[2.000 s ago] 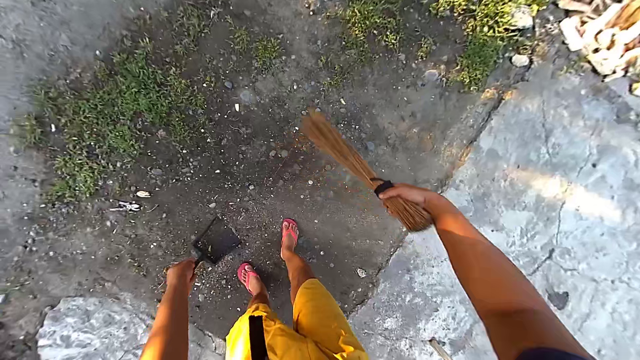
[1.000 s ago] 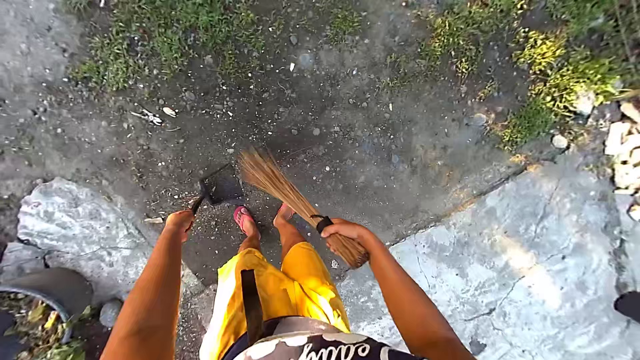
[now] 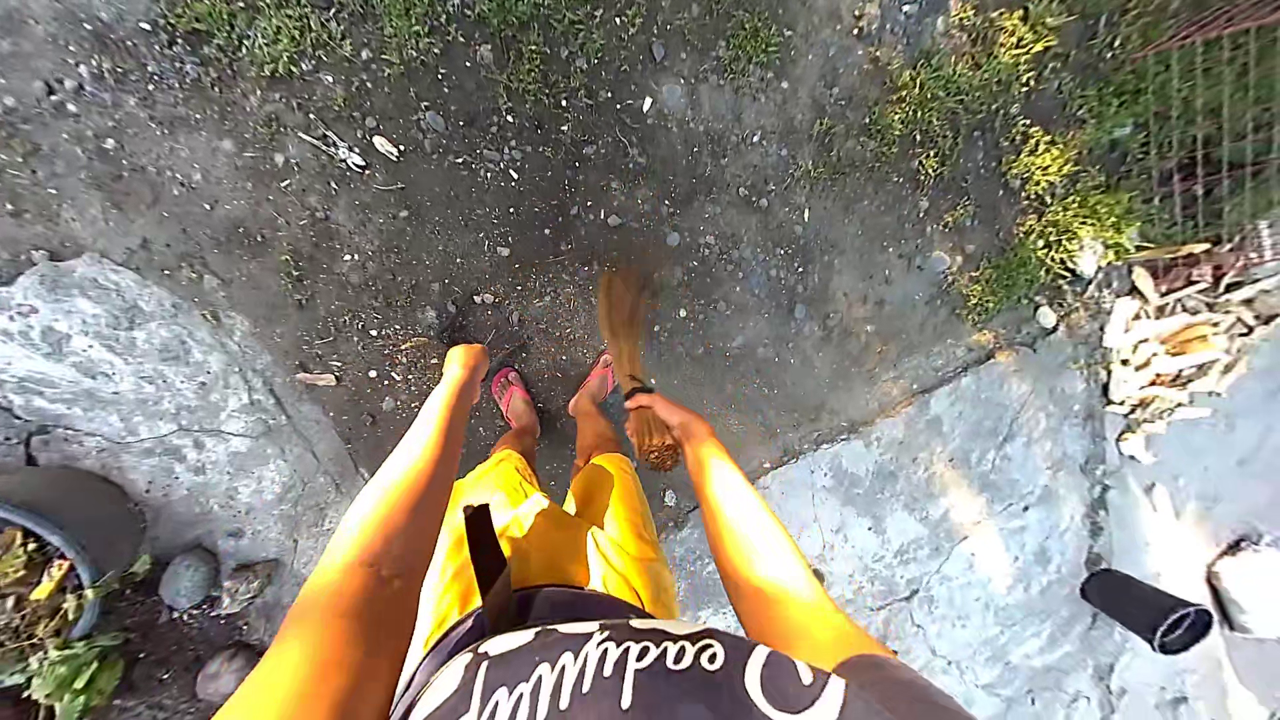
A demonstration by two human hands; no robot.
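My right hand (image 3: pixel 668 415) grips a stick broom (image 3: pixel 625 325) by its bound end, with the bristles fanning away from me, blurred, over the dirt just past my right foot. Ahead of my left foot, my left hand (image 3: pixel 466 362) is closed on a handle that is mostly hidden. Only a dark, indistinct part of the dustpan (image 3: pixel 505 345) shows beside that hand, near the pink flip-flop (image 3: pixel 514 396) on my left foot. Small debris and pebbles are scattered on the ground around both tools.
A concrete slab (image 3: pixel 900 520) lies at right, with a pile of wood pieces (image 3: pixel 1170 350) and a black cylinder (image 3: pixel 1146 610) on it. At left are a rock slab (image 3: pixel 130 360), a tub (image 3: pixel 95 520) of plants and round stones. Wire mesh (image 3: pixel 1210 130) stands at upper right.
The broom has swung from pointing up-left to nearly straight ahead of me. The dustpan, plainly seen before, is now mostly hidden. The view has shifted.
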